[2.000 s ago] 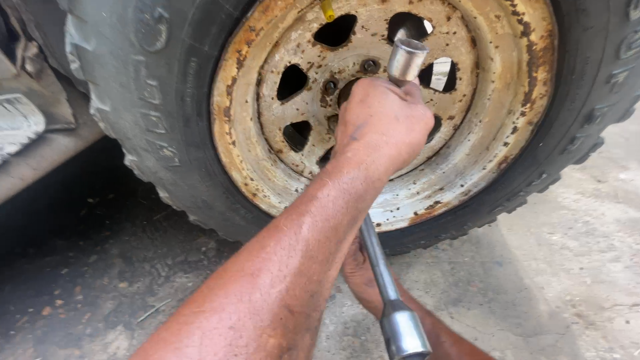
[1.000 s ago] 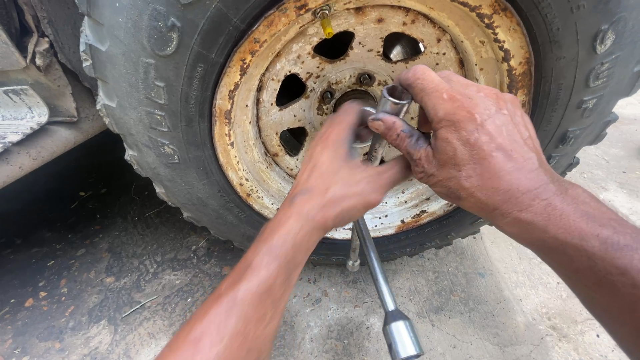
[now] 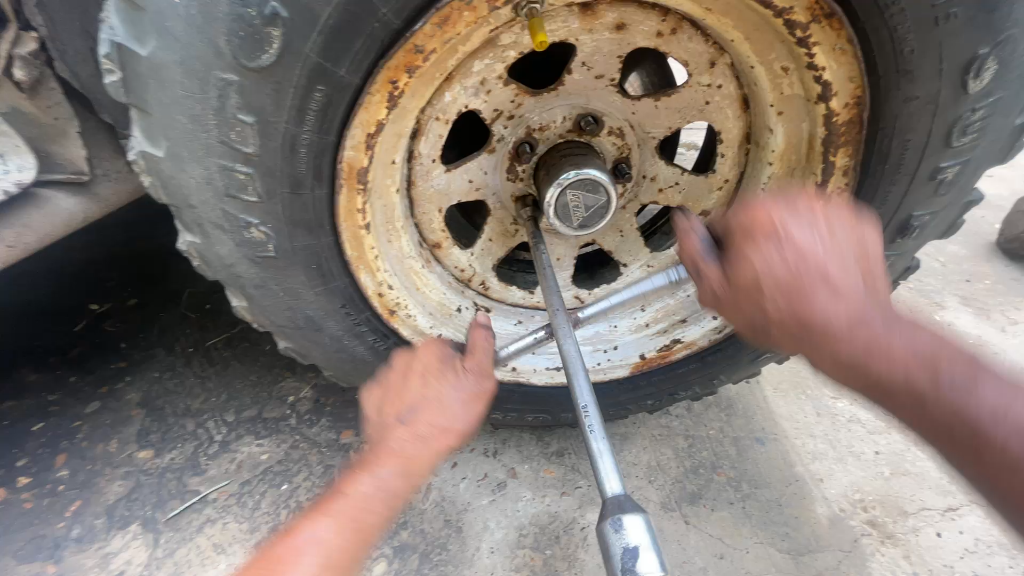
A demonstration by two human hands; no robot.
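Note:
A chrome four-way lug wrench (image 3: 574, 376) meets a lug position at the lower left of the hub cap (image 3: 578, 196), its opposite socket pointing toward me. My left hand (image 3: 432, 392) grips the left end of its cross bar. On the right end of that bar is my right hand (image 3: 788, 272), blurred, its fingers partly hidden. The rusty cream steel wheel rim (image 3: 384, 240) shows several studs or nuts around the hub. Whether the wrench's far socket is seated fully on a nut is hard to tell.
A thick off-road tire (image 3: 264, 160) surrounds the rim and touches the concrete ground (image 3: 512, 496). A valve stem with a yellow cap (image 3: 538, 32) sticks out at the rim's top. Vehicle bodywork (image 3: 72, 200) is at the left, with dark shadow under it.
Both hands have moved apart, from close together in front of the hub to opposite ends of the cross bar. The hub cap, largely covered before, now shows.

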